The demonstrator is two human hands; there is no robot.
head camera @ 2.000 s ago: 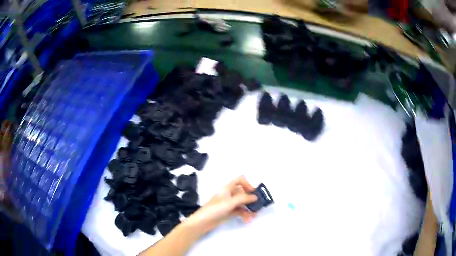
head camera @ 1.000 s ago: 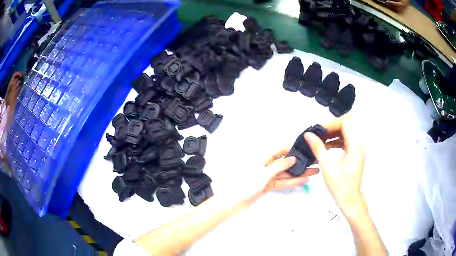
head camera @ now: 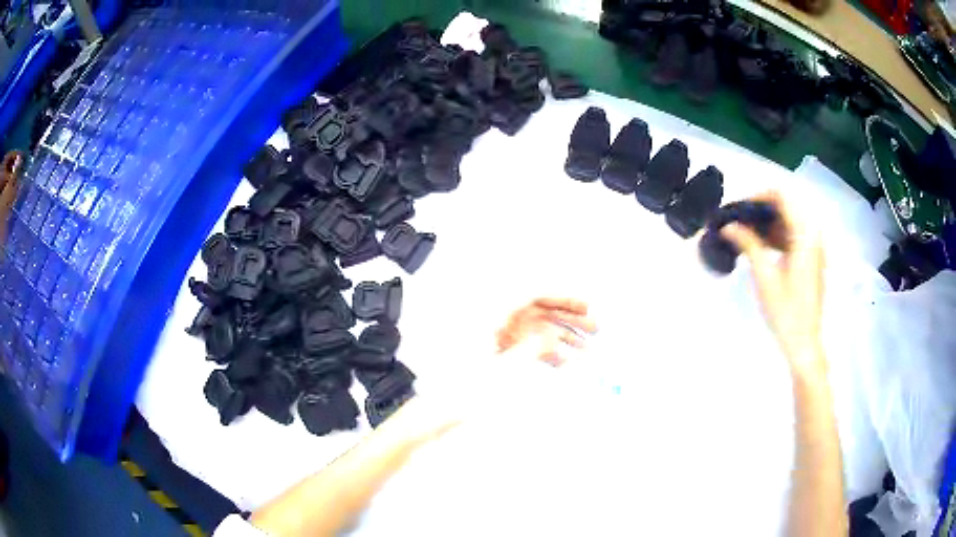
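Observation:
My right hand (head camera: 781, 262) holds a black assembled housing (head camera: 734, 236), slightly blurred, at the right end of a row of several dark tapered assembled housings (head camera: 629, 155). My left hand (head camera: 545, 329) is over the middle of the white sheet (head camera: 503, 241), fingers loosely spread, with no part seen in it; it is partly washed out by glare. A loose heap of black base halves (head camera: 314, 267) lies to the left. A small teal needle tip (head camera: 617, 389) shows faintly on the sheet, right of and below my left hand; its bottle cannot be made out.
A tilted blue crate (head camera: 136, 199) with a clear blister tray stands at left. Crumpled clear plastic (head camera: 907, 367) lies along the right edge. More black parts (head camera: 702, 52) lie on the green bench top behind. A white scrap (head camera: 464, 31) lies by the heap. Yellow-black floor tape (head camera: 147, 482) shows lower left.
My hands have parted. My right hand has carried the joined black piece up and right to the row's end. My left hand has let go of it and moved slightly left.

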